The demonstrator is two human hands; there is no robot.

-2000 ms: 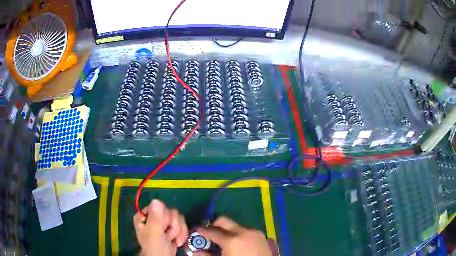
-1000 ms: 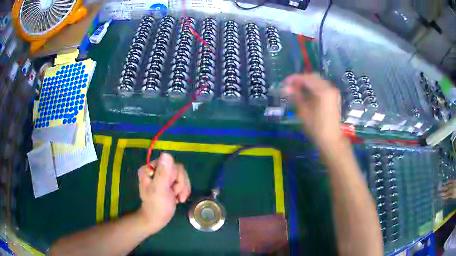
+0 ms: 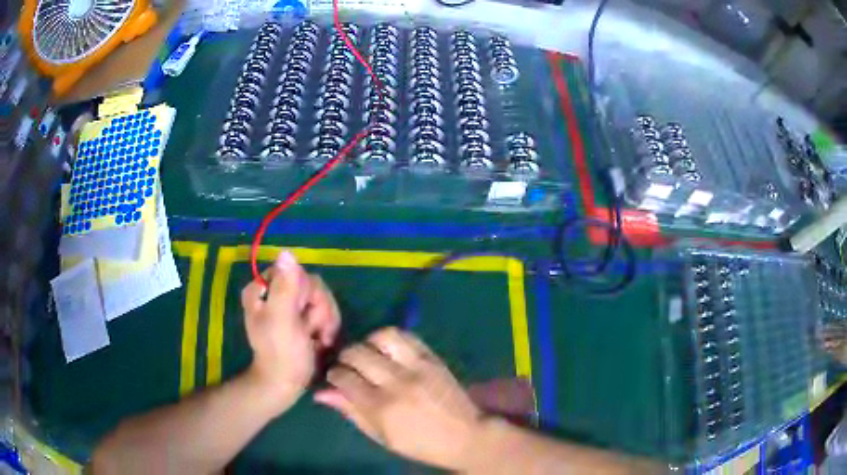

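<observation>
My left hand [image 3: 293,320] is closed around the end of the red test lead [image 3: 302,188], which runs down from the top edge over the tray. The probe tip is hidden. My right hand [image 3: 399,394] lies beside it, back up, fingers bent and pointing toward my left fingers; whether it holds a component is hidden. The contact base is covered by my right hand; part of its dark cable [image 3: 464,257] shows behind. The clear blister tray [image 3: 269,186] behind holds rows of shiny round components [image 3: 379,144].
The brown-red pad [image 3: 511,394] is partly under my right forearm. The blue-dot sticker sheet [image 3: 111,176] and paper slips [image 3: 80,315] lie left. Cable loops [image 3: 594,278], stacked trays [image 3: 734,186] and the side tray [image 3: 775,343] are right. An orange fan [image 3: 84,37] stands rear left.
My right hand has come back from the tray's front right corner to beside my left hand, covering the base. The short front group in the tray's right row looks longer than two seconds ago.
</observation>
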